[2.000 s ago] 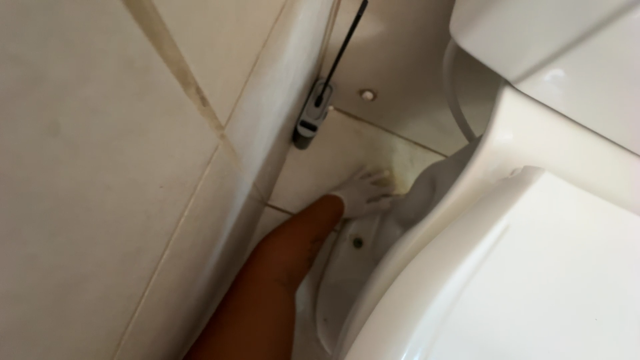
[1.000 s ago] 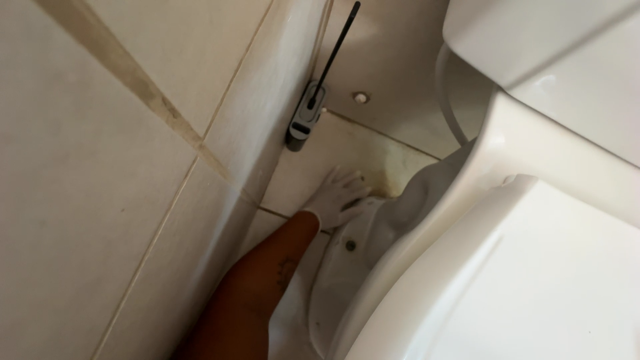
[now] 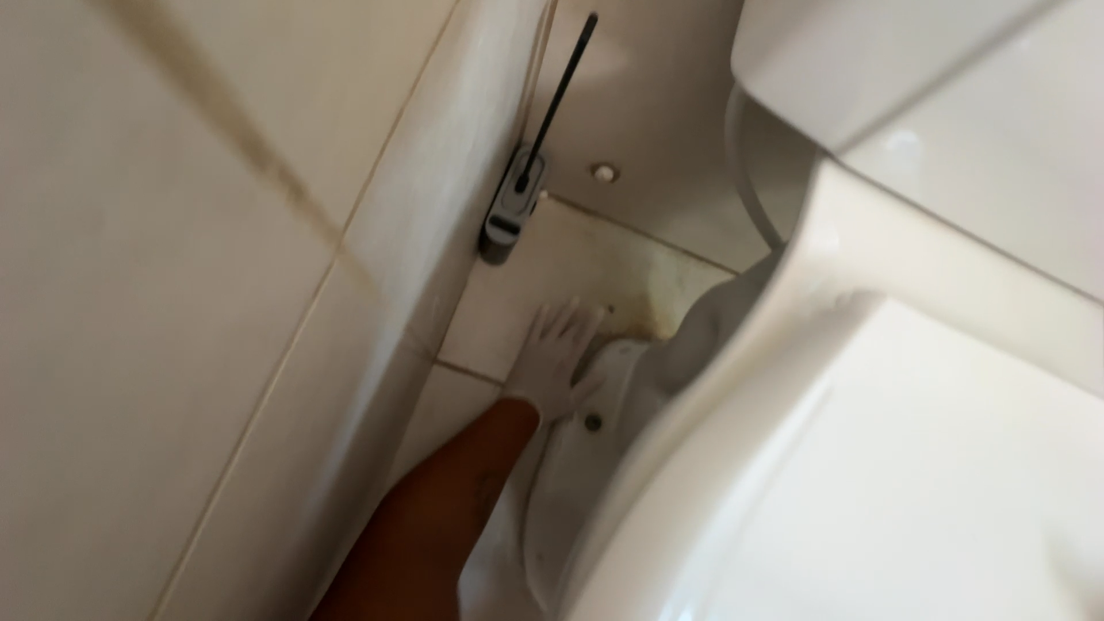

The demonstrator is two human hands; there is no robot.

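My left hand point(image 3: 552, 362), in a thin whitish glove, lies palm down on or just over the floor tile point(image 3: 492, 323) beside the toilet's foot. Its fingers are spread and point away from me, with the thumb towards the ceramic base point(image 3: 561, 509). I see nothing held in it. A yellow-brown stain point(image 3: 647, 319) marks the tile to the right of the fingertips, by the back of the base. My right hand is out of view.
The toilet's white lid point(image 3: 931, 500) and cistern point(image 3: 914, 78) fill the right side. A tiled wall point(image 3: 216, 259) rises on the left. In the back corner stands a grey brush holder point(image 3: 513, 203) with a thin black handle point(image 3: 565, 90). A hose point(image 3: 746, 172) hangs behind the bowl.
My left hand has moved left, away from the back of the toilet's base. Its fingers pointed more to the right before and now point towards the back wall.
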